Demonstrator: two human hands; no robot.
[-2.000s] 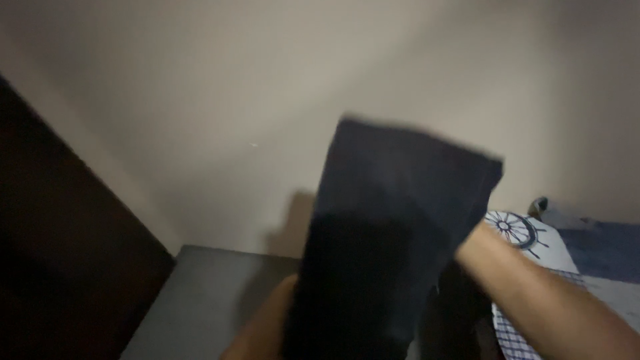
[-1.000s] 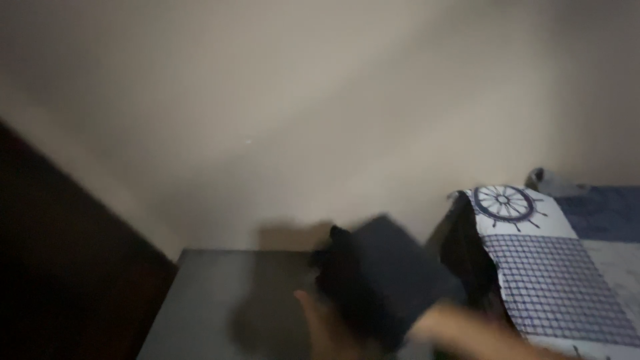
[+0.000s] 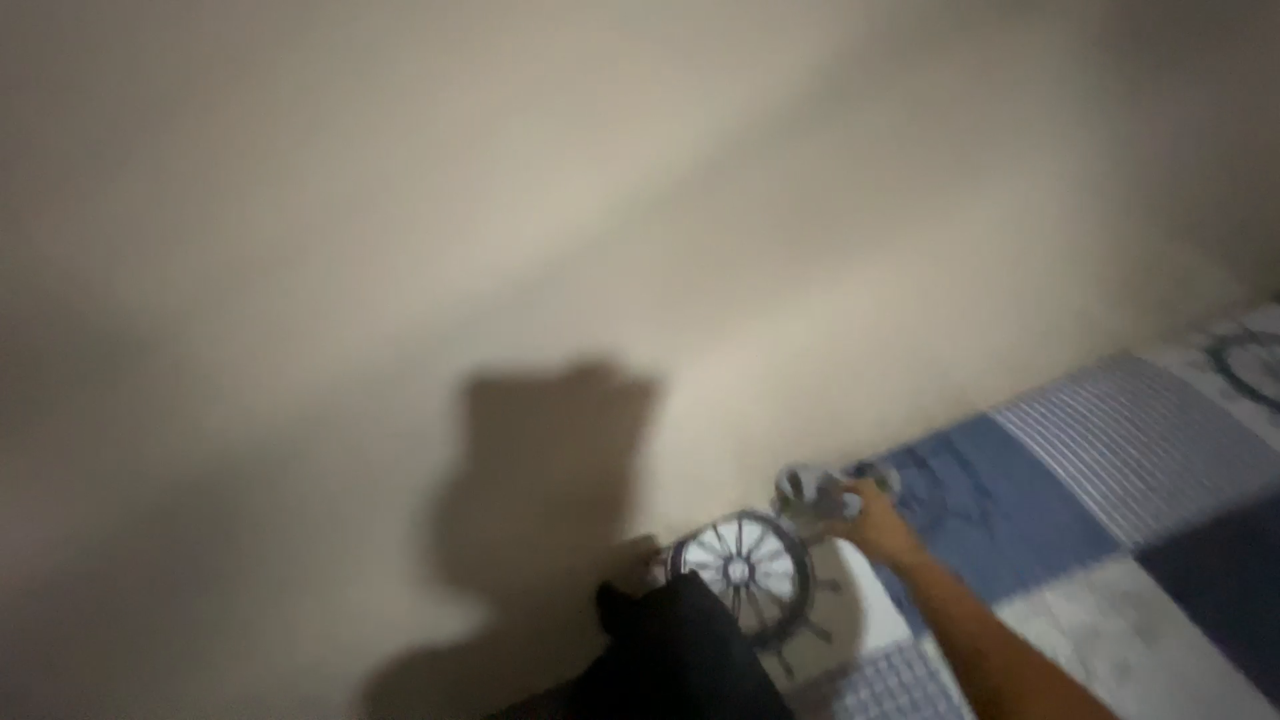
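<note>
My right hand [image 3: 872, 520] reaches to the wall side of the bed, its fingers closed on a small crumpled grey-and-white patterned cloth item [image 3: 808, 494]; blur hides its exact kind. A folded black cloth [image 3: 680, 650] stands at the bottom centre, in front of the ship's-wheel print of the patchwork bedcover [image 3: 890, 610]. My left hand cannot be made out; what holds the black cloth is hidden or below the view.
A plain beige wall [image 3: 620, 220] fills most of the view and carries dark shadows. The bedcover, with blue, white, striped and checked patches, runs along the wall to the right.
My right hand has left the black cloth and taken hold of the patterned item by the wall. The view has swung right; the grey surface at the lower left is out of sight.
</note>
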